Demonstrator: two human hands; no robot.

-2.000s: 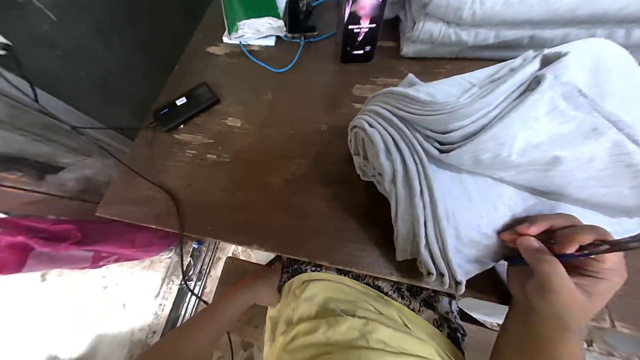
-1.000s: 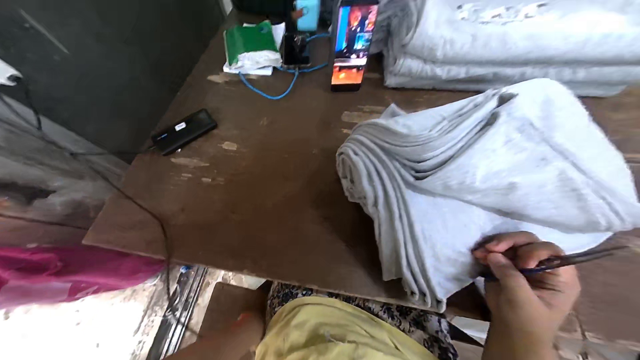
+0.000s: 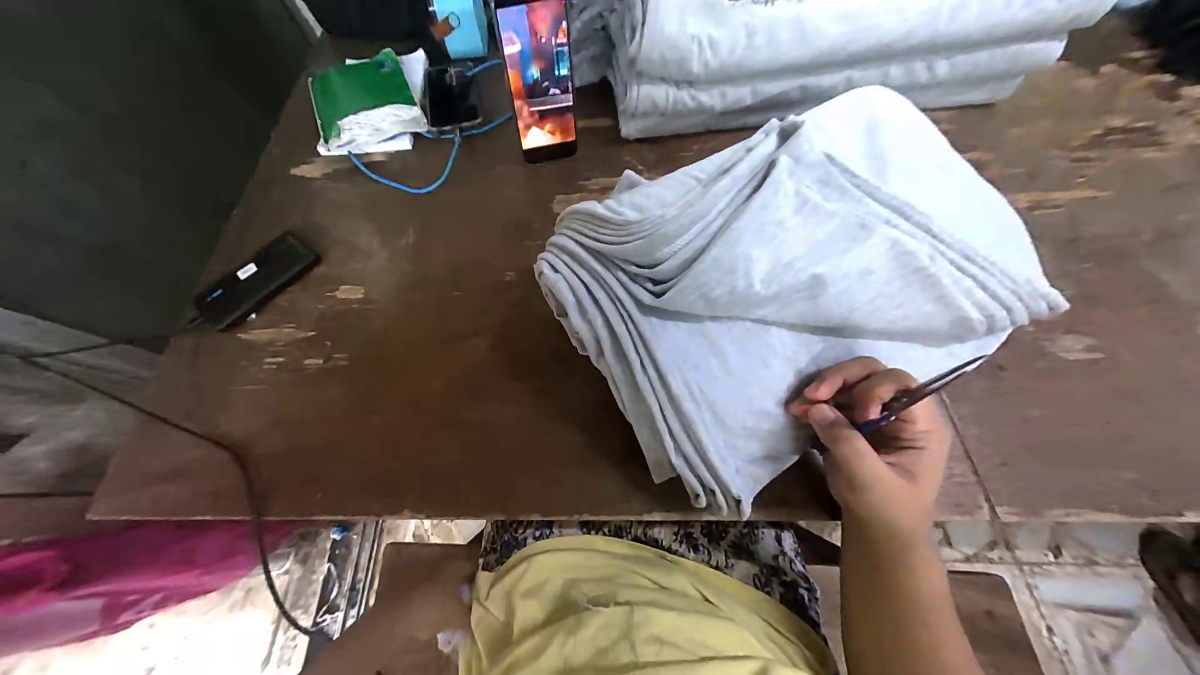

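My right hand is closed around a slim, dark metal tool, perhaps thread snips or scissors, whose thin tip points up and to the right. The fingertips rest at the lower edge of a pile of light grey fabric pieces. The pile lies on the brown wooden table, its layers fanned and folded over at the left, one flap turned across the top. My left hand is out of view; only part of the left arm shows low beside the yellow cloth on my lap.
Stacked grey fabric lies at the back. A phone with a lit screen stands left of it, near a blue cable and a green packet. A black device lies near the left edge, where a dark cable hangs.
The view has shifted. My right hand keeps hold of the dark tool near the lower edge of the fabric; the tool's tip now points more steeply upward.
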